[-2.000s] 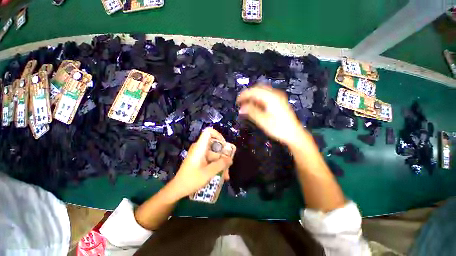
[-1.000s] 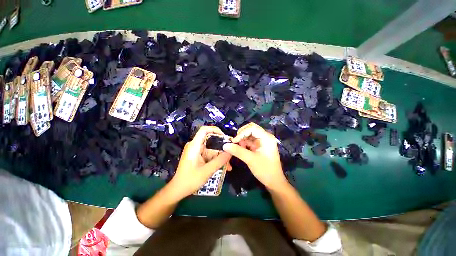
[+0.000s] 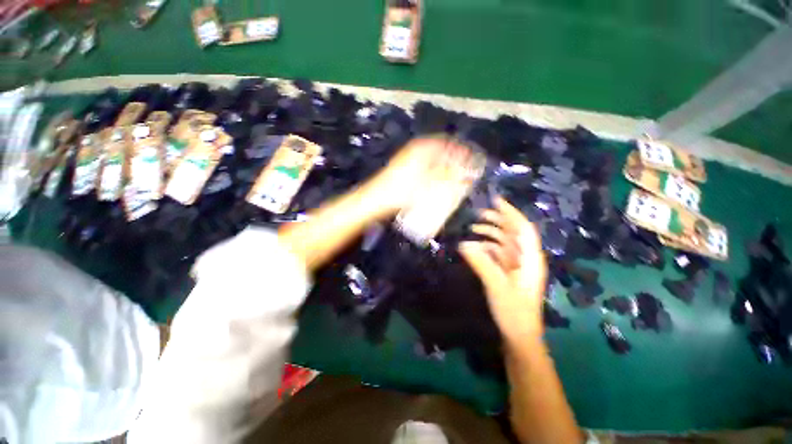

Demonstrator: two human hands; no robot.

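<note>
My left hand (image 3: 425, 173) is blurred and reaches forward over the heap of black pads (image 3: 347, 251). It holds a keypad circuit board (image 3: 432, 211), whose pale lower end points down and left; its top end is blurred and partly covered by my fingers. My right hand (image 3: 505, 247) is just right of and below the board, fingers curled and apart from it. I cannot tell whether a small piece is between its fingertips. One board (image 3: 285, 175) lies on the heap to the left.
More boards (image 3: 146, 160) overlap at far left, and a small pile of boards (image 3: 677, 195) lies at right. A side heap of pads (image 3: 768, 299) is at far right. Beyond the pale edge strip (image 3: 599, 130), the green conveyor (image 3: 512, 52) carries boards. A slanting post (image 3: 729, 91) stands at right.
My hands came together at the board's top end, then parted. My left hand has moved forward and right with the board. The view has shifted left, and boards on the conveyor have moved.
</note>
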